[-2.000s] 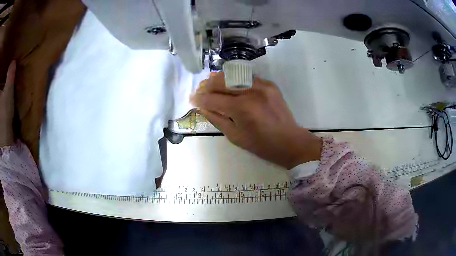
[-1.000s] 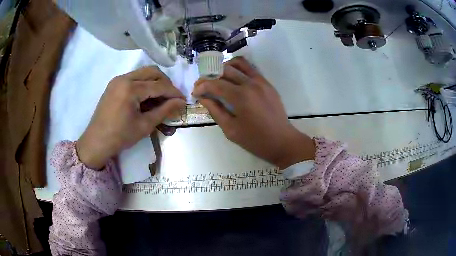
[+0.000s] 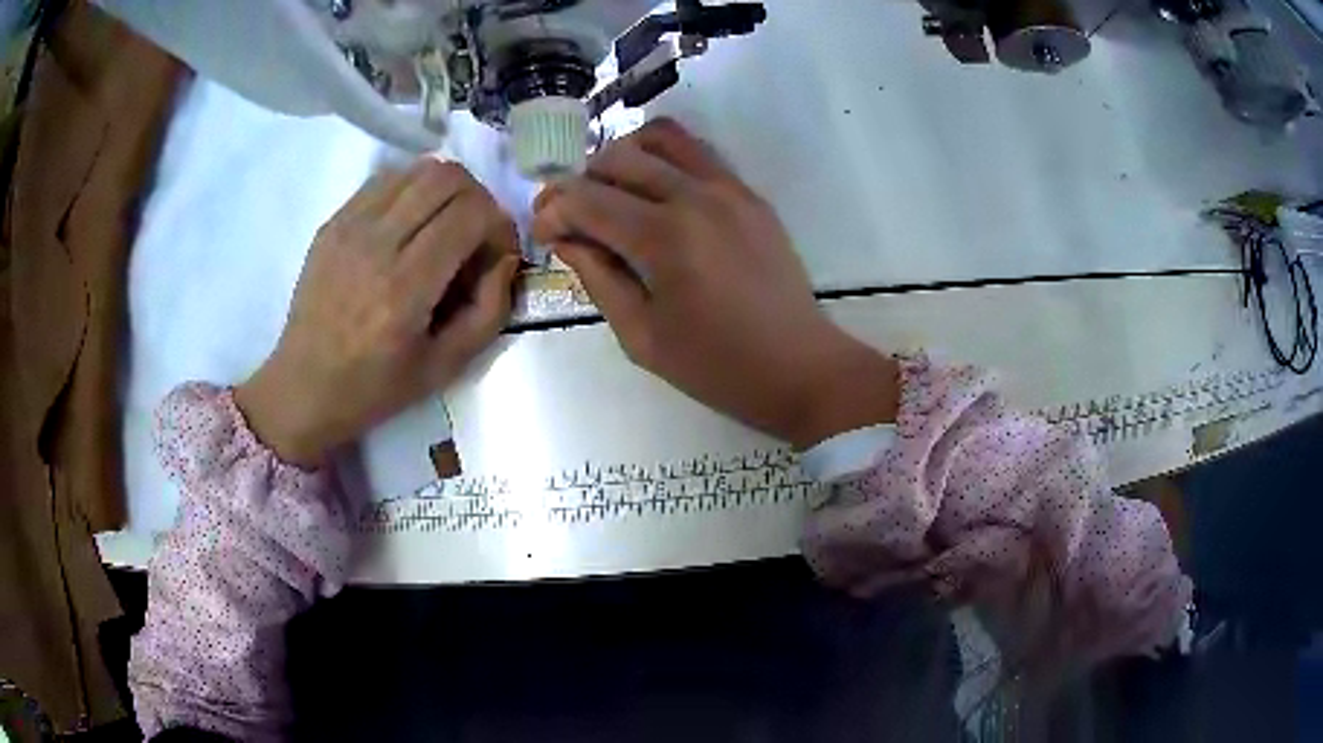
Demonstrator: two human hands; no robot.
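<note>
The white lining panel (image 3: 218, 218) lies on the table left of the needle area, partly under my left hand. A small brown corner (image 3: 446, 459) shows at its lower right edge. My left hand (image 3: 385, 298) rests on the panel with its thumb and fingertips pinched together at the panel's right edge. My right hand (image 3: 697, 269) is just right of it, fingertips pinched below the tension dial (image 3: 551, 135). What the right fingertips hold is hidden. The needle and presser foot cannot be made out clearly.
The white sewing machine head (image 3: 276, 58) crosses the top. Brown pieces (image 3: 66, 290) lie along the left side. A black cable coil (image 3: 1280, 305) is at the right. A ruler scale (image 3: 653, 486) runs along the table's front edge.
My left hand has come from the far left edge onto the white panel beside the needle area. My right hand stays by the dial. The view has shifted, so the machine head sits higher.
</note>
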